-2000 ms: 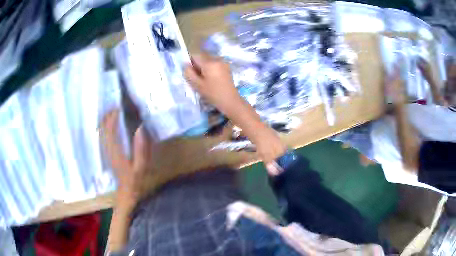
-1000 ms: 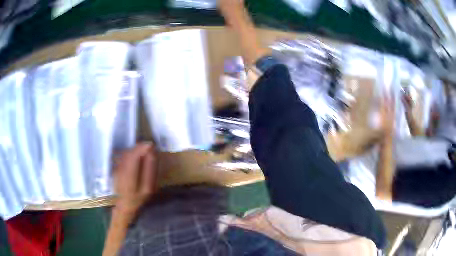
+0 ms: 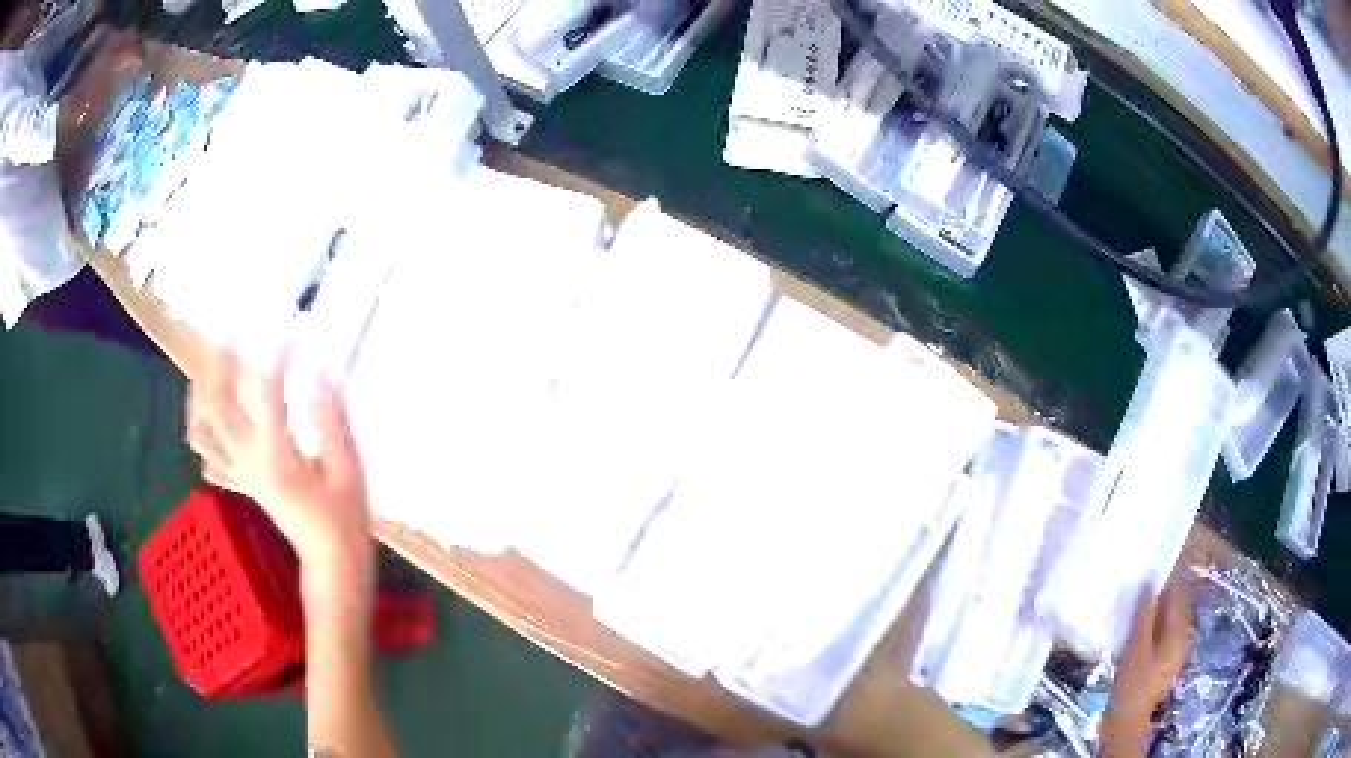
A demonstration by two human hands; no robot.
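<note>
Rows of overlapping long white blister trays lie along the table, their surfaces washed out by glare. My left hand is at their near edge on the left, fingers spread and fingertips against the tray ends; it grips nothing that I can see. At the lower right, my right hand, cut off by the picture's edge, is closed at the near right edge of a long translucent blister tray. That tray lies slanted across the far table edge. More trays overlap just left of it.
Glossy bagged parts are piled at the lower right. Blue cards lie at the far left table end. A red plastic crate is below the near edge. Trays with dark cables are beyond the table. A black cable hangs across the upper right.
The view has swung left along the tray rows. My right arm no longer reaches across the far edge; that hand is now at a tray at lower right. My left hand is further left along the rows.
</note>
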